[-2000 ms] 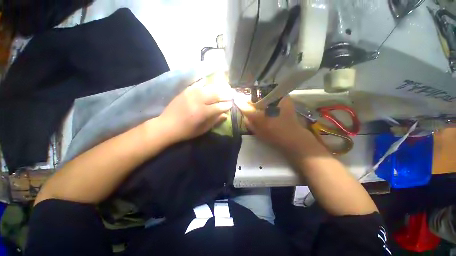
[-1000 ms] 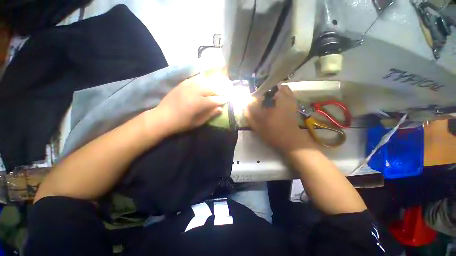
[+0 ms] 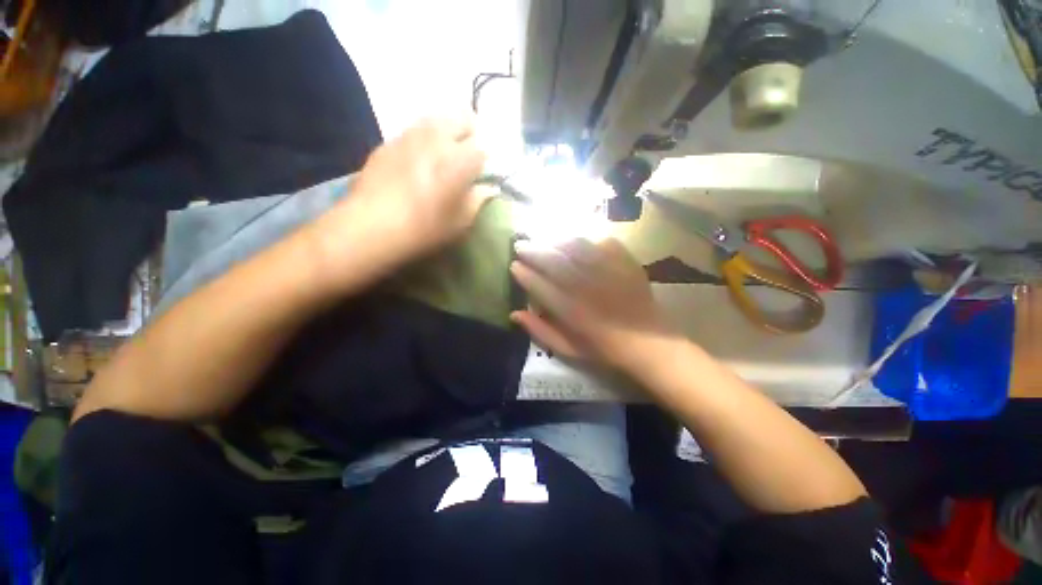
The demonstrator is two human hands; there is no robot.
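An olive green panel (image 3: 486,265) lies between my hands, left of the needle area, with a black panel (image 3: 377,360) below it running to the table edge. A light grey panel (image 3: 223,242) lies under my left forearm. My left hand (image 3: 417,183) pinches the upper edge of the green panel, its fingers curled. My right hand (image 3: 583,297) lies at the green panel's right edge, fingers bent; whether it grips the cloth is unclear. Lamp glare hides the needle and presser foot of the sewing machine (image 3: 948,103).
Scissors (image 3: 737,263) with red and orange-yellow handles lie right of my right hand. A blue tray (image 3: 960,354) with a whitish strip across it sits at the right. A black panel (image 3: 217,126) covers the upper left. A thin wire (image 3: 491,78) stands behind the work.
My left hand has moved up, away from the needle, lifting the green edge. My right hand has moved down and slightly left. More of the green panel shows.
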